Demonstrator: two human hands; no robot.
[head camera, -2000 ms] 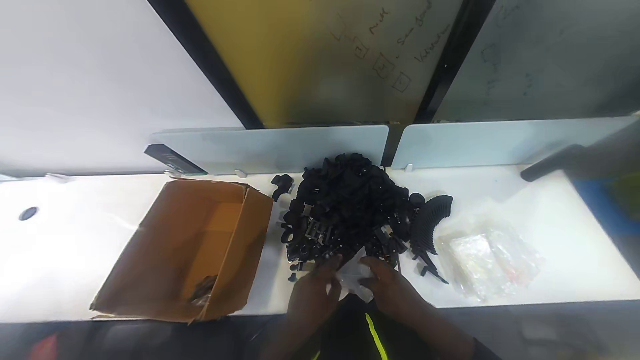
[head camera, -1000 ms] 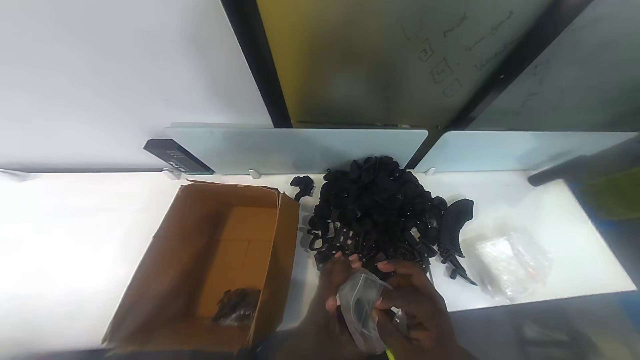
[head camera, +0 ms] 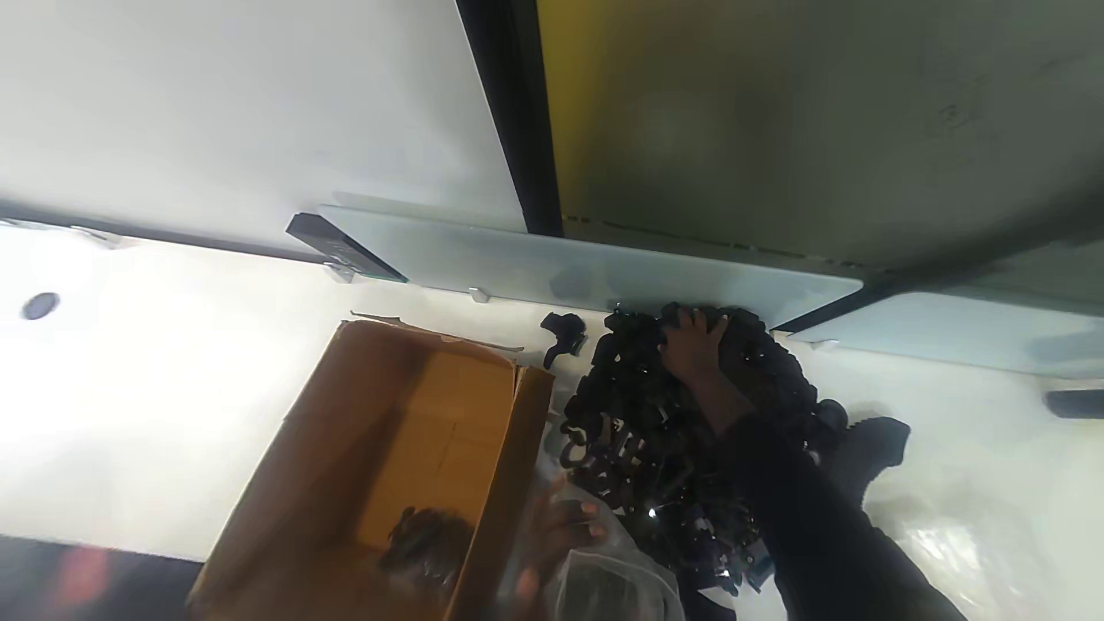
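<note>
A large heap of small black parts (head camera: pixel 638 388) lies on the white table against the low frosted panel. My right hand (head camera: pixel 694 349) reaches onto the back of the heap with its fingers spread; whether it grips a part cannot be told. Low in the view, my left hand (head camera: pixel 556 535) holds a clear plastic bag (head camera: pixel 617 578) beside the carton. The open cardboard box (head camera: pixel 509 466) stands left of the heap, with a dark bundle (head camera: pixel 427 548) inside it, seemingly in clear plastic. One black part (head camera: pixel 564 335) lies apart, between the box and the panel.
Frosted panels (head camera: pixel 552 267) line the table's back edge, with a dark plate (head camera: pixel 345 246) at the left one's end. Right of the heap lie a curved black piece (head camera: pixel 871 448) and clear plastic bags (head camera: pixel 957 543). A round grommet (head camera: pixel 40 305) is at far left.
Both hands were together at the clear bag near the heap's front. My right hand has moved away onto the back of the heap, while my left stays with the bag. The view has shifted.
</note>
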